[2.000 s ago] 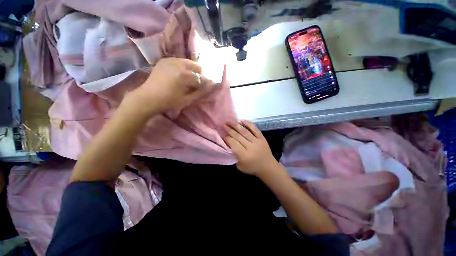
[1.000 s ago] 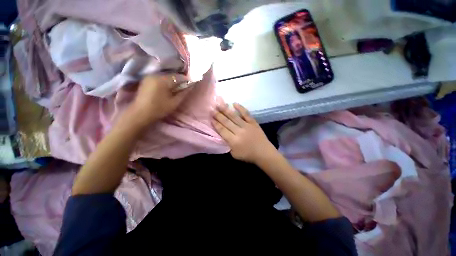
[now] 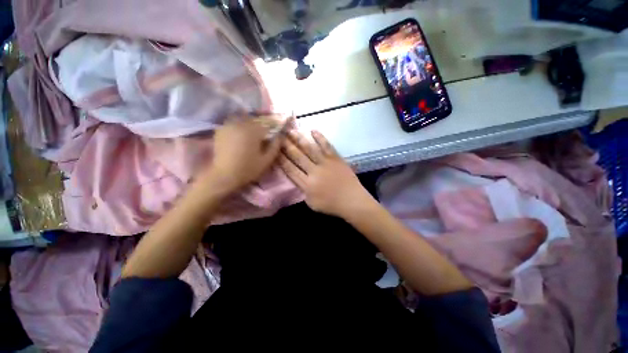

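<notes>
The pink garment (image 3: 124, 183) lies bunched on the left part of the machine table, with a white panel (image 3: 131, 86) showing in its folds. My left hand (image 3: 241, 148) pinches the pink cloth near the lit needle area; its fingertips are blurred. My right hand (image 3: 320, 172) lies on the garment's right edge with fingers stretched towards the left hand, the fingertips almost touching it. The presser foot and needle parts (image 3: 301, 67) are above the hands, and no cloth shows directly under them.
A lit smartphone (image 3: 412, 76) lies on the white table (image 3: 482, 103). Right of it are a dark reddish-purple item (image 3: 507, 65) and a black strapped item (image 3: 567, 76). Garment heaps lie below the table at lower right (image 3: 475, 241) and lower left (image 3: 55, 293). A blue basket (image 3: 611, 172) is at the far right.
My left hand has moved down and right, my right hand slightly up and left, so they are now close together. The cloth corner between them is now mostly covered. The view has shifted slightly.
</notes>
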